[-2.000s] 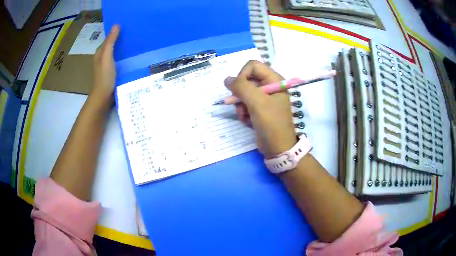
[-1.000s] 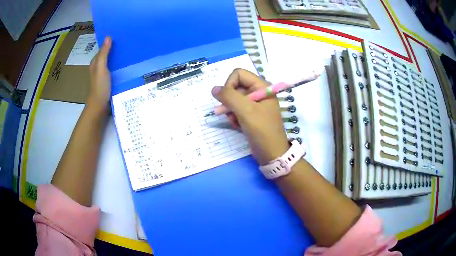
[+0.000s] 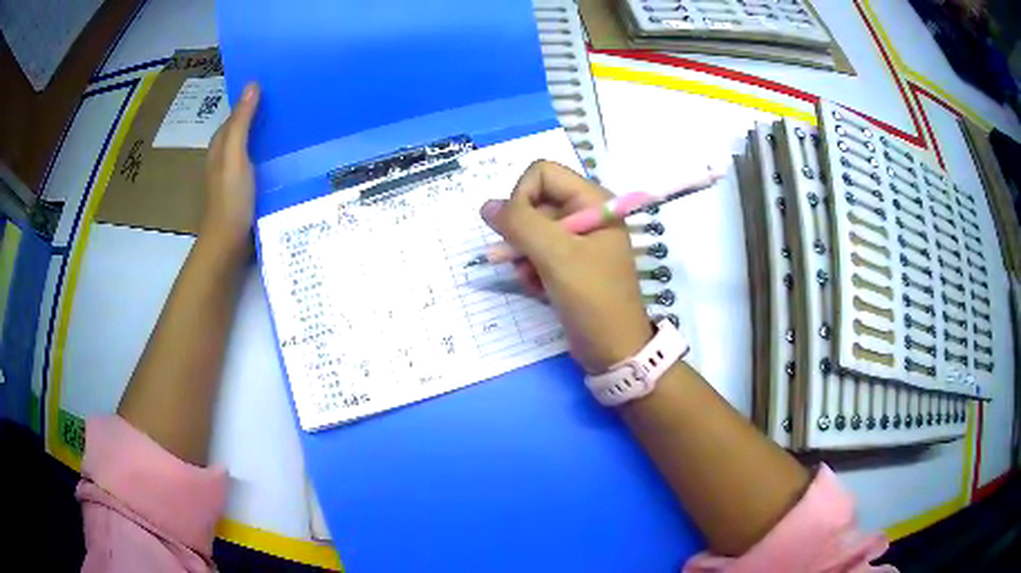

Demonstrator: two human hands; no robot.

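A blue folder lies open in front of me, with a printed record form held at its top by a dark shiny lever clip. My right hand holds a pink and white pen, its tip at the ruled right part of the form. My left hand is at the folder's left edge, fingers along it; the thumb is not clearly visible, and part of the hand may be behind the folder.
Stacked parts trays stand on the right. Another loaded tray lies partly under the folder. More trays lie at the back. A cardboard sheet with a paper label is at the left.
Since two seconds ago, the pen tip and my right hand have moved slightly down the form. The whole view has shifted a little. Both hands keep their hold.
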